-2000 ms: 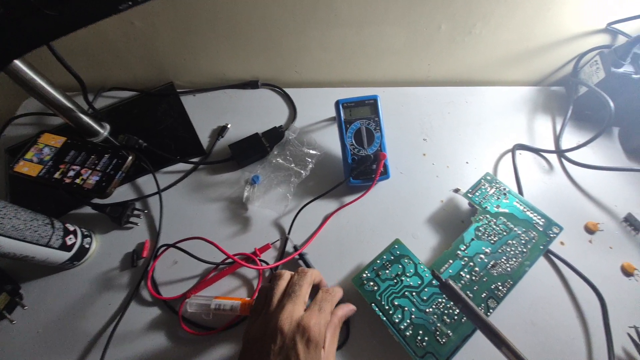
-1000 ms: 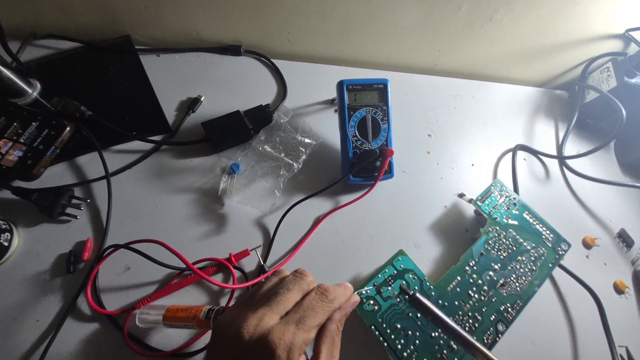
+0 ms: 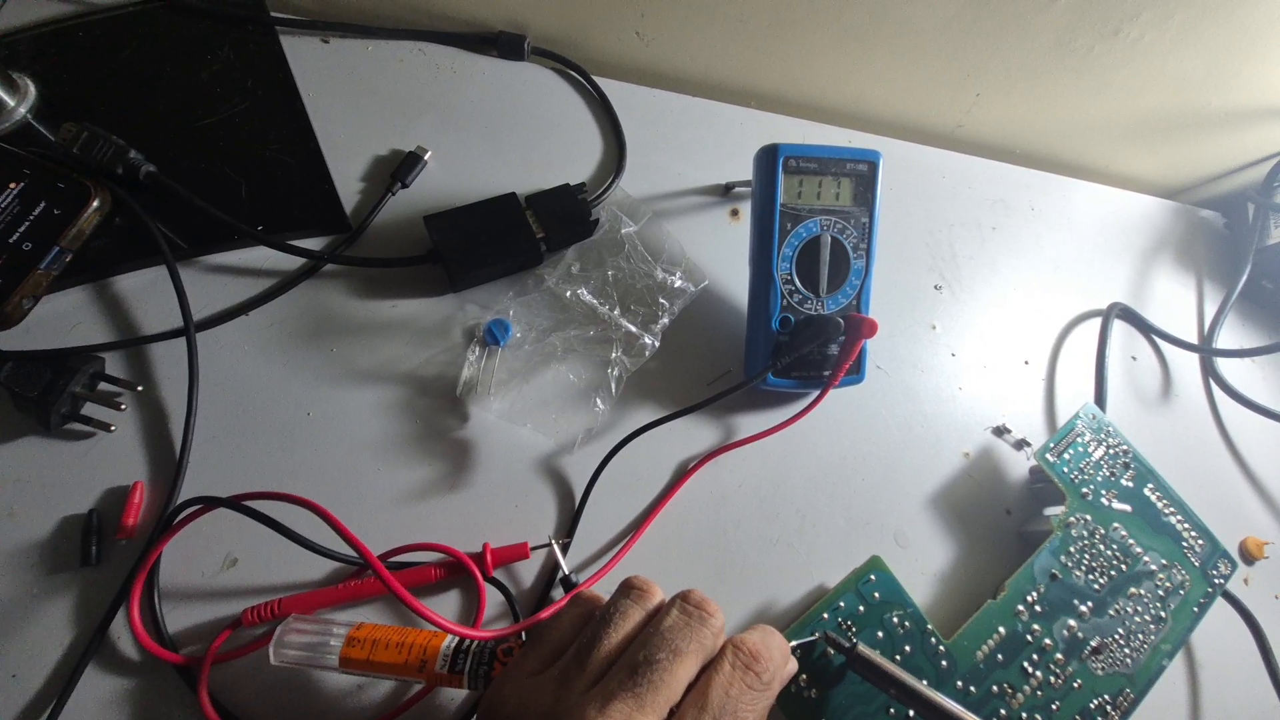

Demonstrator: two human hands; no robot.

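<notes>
My left hand [image 3: 645, 655] is at the bottom centre, fingers curled, its thumb and forefinger at the left edge of a green circuit board [image 3: 1080, 600]. A thin silvery tip, perhaps solder wire, shows at its fingertips. The metal shaft of a soldering iron [image 3: 895, 675] reaches in from the lower right, its tip on the board near those fingertips. The hand holding the iron is out of view. Beside my left hand lie an orange-labelled clear tube [image 3: 375, 650] and a red test probe [image 3: 370, 590]. A blue digital multimeter [image 3: 815, 265], leads plugged in, lies behind.
A clear plastic bag [image 3: 600, 300] and a blue disc component with two leads [image 3: 497, 335] lie mid-table. Black cables, a black adapter [image 3: 485, 240], a mains plug [image 3: 70, 395] and a phone [image 3: 45, 235] are at left. An orange disc component [image 3: 1253, 548] lies right of the board.
My left hand has moved right, up to the board's left edge. The iron's tip has shifted left across the board. The view has shifted.
</notes>
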